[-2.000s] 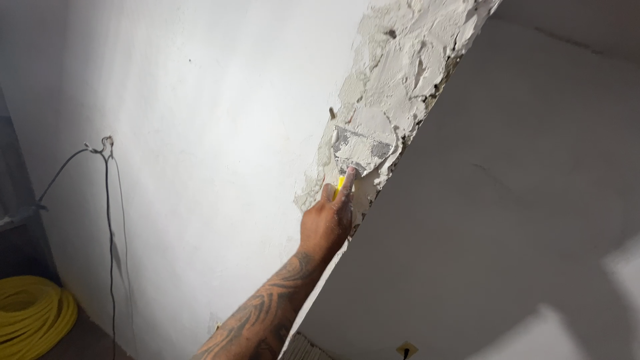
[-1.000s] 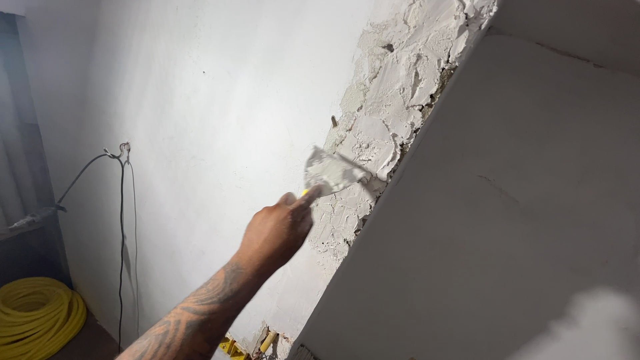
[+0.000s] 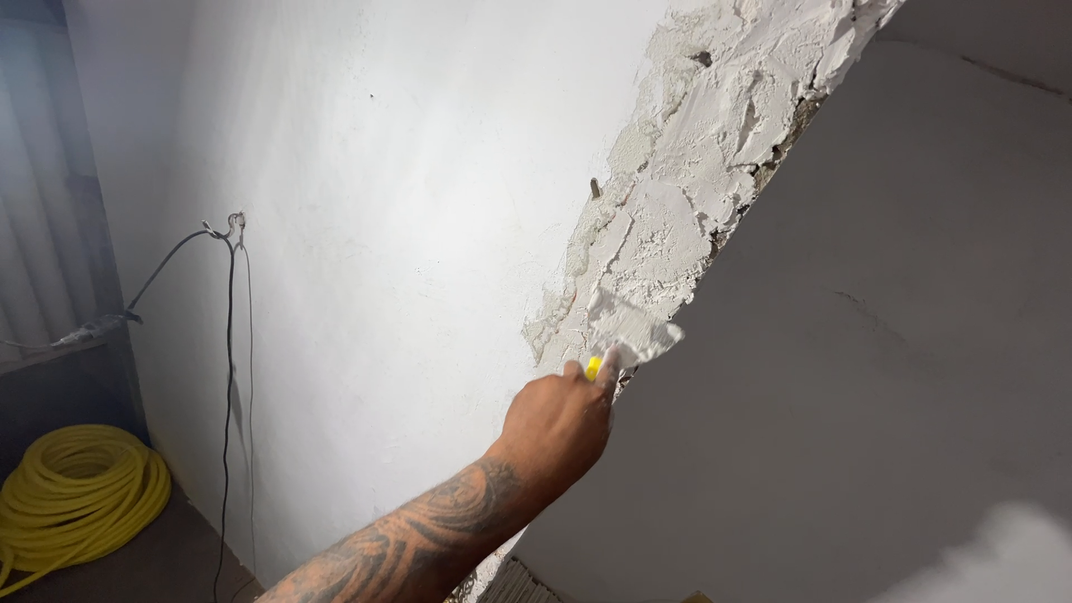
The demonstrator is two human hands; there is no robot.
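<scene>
My left hand (image 3: 559, 423), on a tattooed forearm, grips the yellow handle (image 3: 593, 368) of a putty knife, with one finger extended onto the blade. The wide metal blade (image 3: 635, 331) is coated with white plaster and lies against or very near the lower part of a rough plaster strip (image 3: 670, 226). This strip runs diagonally along the edge of a smooth white wall (image 3: 377, 251). Its surface is lumpy, with ridges, small holes and a broken, darker outer edge (image 3: 779, 155). My right hand is out of view.
Dark cables (image 3: 228, 335) hang from a hole in the wall at left, one leading to a whitish wrapped joint (image 3: 88, 330). A coil of yellow tubing (image 3: 84, 494) lies on the floor. A small peg (image 3: 595, 188) juts out beside the strip. A grey wall surface (image 3: 821, 377) lies beyond the edge.
The putty knife has swung from a steeply tilted, blurred pose across the strip to one with its blade face in view. My left hand has shifted lower along the strip since the earliest frame.
</scene>
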